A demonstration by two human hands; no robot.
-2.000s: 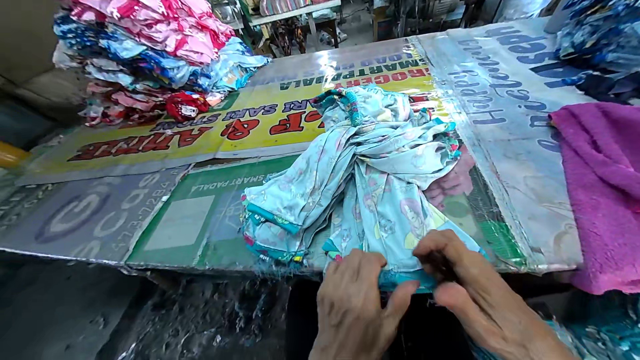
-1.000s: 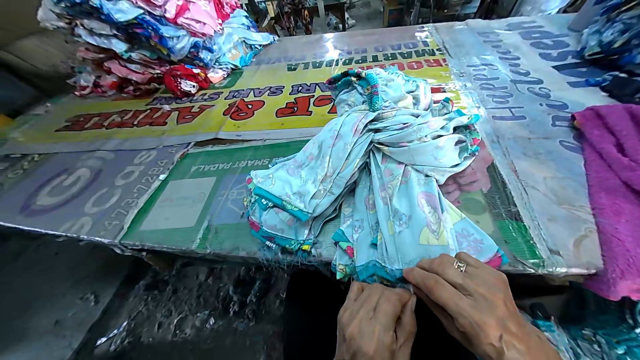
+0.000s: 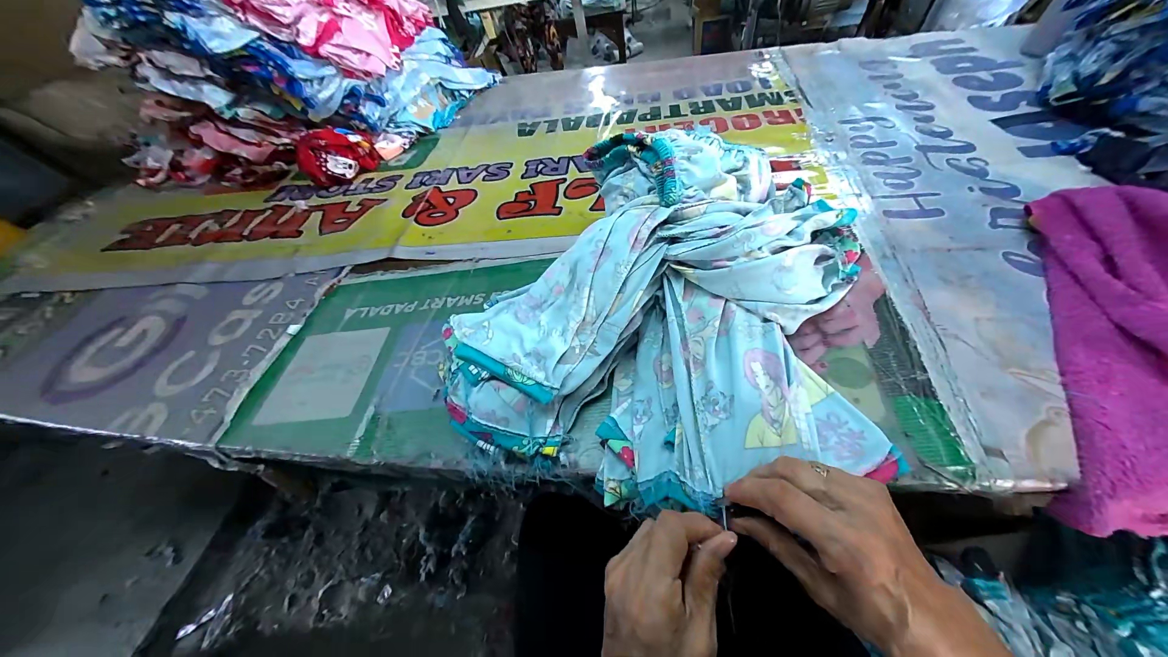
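A bundle of light-blue printed fabric garments with teal trim lies on the table, its lower hem hanging at the front edge. My left hand is just below that hem, thumb and forefinger pinched together at a small thin item, too small to name. On the right, my right hand, with a ring on one finger, touches the hem; its thumb and forefinger are close around the upper end of the same item. What else the fingers hold is hidden.
A tall pile of pink, red and blue fabric stands at the back left. A magenta towel hangs over the right edge, below more blue fabric. Printed tarpaulin sheets cover the table. Fabric scraps lie below it.
Two seconds ago both hands were at the garment's hem, the right one raised. Now my left hand is lower, below the hem, and the thin item shows between the hands.
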